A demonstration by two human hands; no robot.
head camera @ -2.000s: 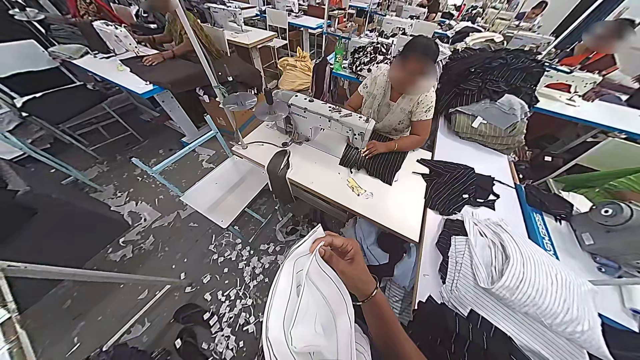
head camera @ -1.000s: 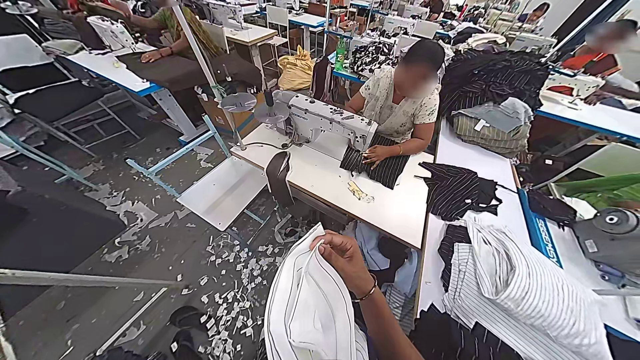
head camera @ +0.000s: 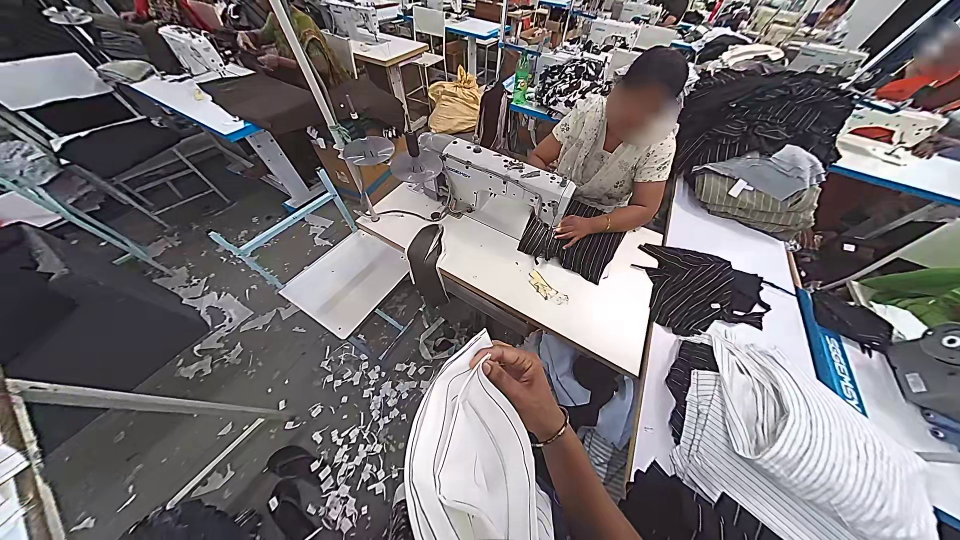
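My right hand (head camera: 517,379), with a bangle on the wrist, pinches the top edge of folded white fabric with dark lines (head camera: 472,457) at the lower middle. My left hand is not in view. Beyond the fabric stands a white industrial sewing machine (head camera: 499,180) on a white table (head camera: 487,259). A co-worker (head camera: 611,150) sits behind it, one hand resting on black striped cloth (head camera: 581,244) beside the needle area. Small yellowish scraps (head camera: 546,287) lie on that table.
At right, a long white table (head camera: 765,330) bears black striped pieces (head camera: 705,289) and a large white striped bundle (head camera: 795,427). A metal stand with a white shelf (head camera: 349,281) is left of the machine. Cloth scraps (head camera: 352,442) litter the floor. A metal bar (head camera: 150,397) crosses the lower left.
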